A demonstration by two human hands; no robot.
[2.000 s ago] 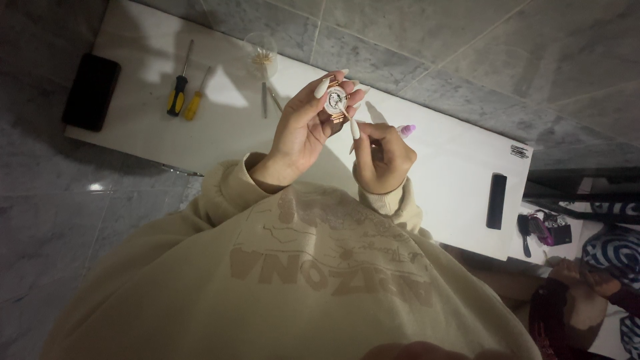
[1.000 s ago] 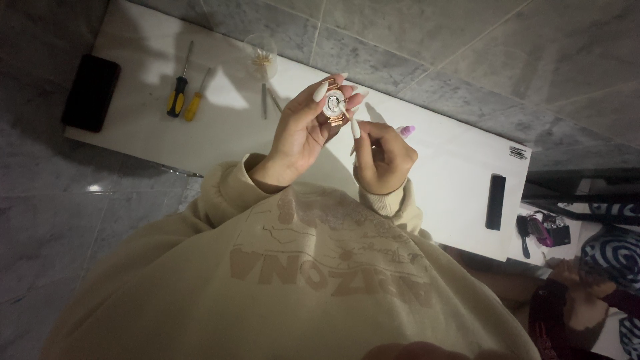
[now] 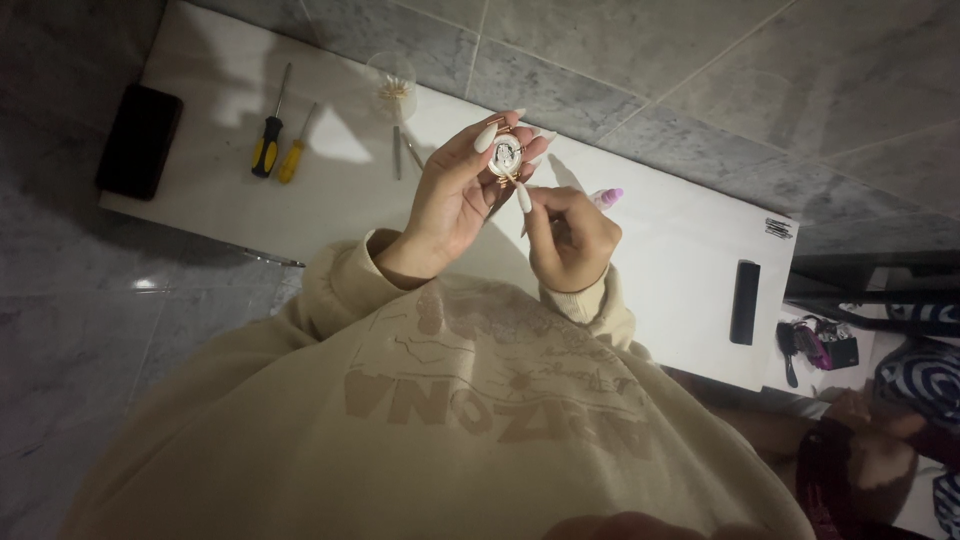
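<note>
My left hand (image 3: 450,195) holds a gold-coloured watch case (image 3: 505,155) between thumb and fingers, its inner workings facing up. My right hand (image 3: 571,236) is pinched close to the case's lower edge. Between its fingertips is a thin, pale-tipped tool (image 3: 508,175) whose end reaches the case; most of its shaft is hidden, so its exact kind cannot be told. Behind the right hand lies a small bottle with a purple tip (image 3: 608,198). Left of my left hand are metal tweezers or a similar slim tool (image 3: 397,152) and a clear round dish (image 3: 393,88) with small gold-coloured pieces.
On the white table (image 3: 337,202) lie a black-and-yellow screwdriver (image 3: 267,146), a smaller yellow screwdriver (image 3: 291,161), a dark phone (image 3: 140,141) and a black oblong object (image 3: 745,303). A tiled wall runs behind. Another person's legs (image 3: 862,442) and a hairbrush (image 3: 787,354) are at lower right.
</note>
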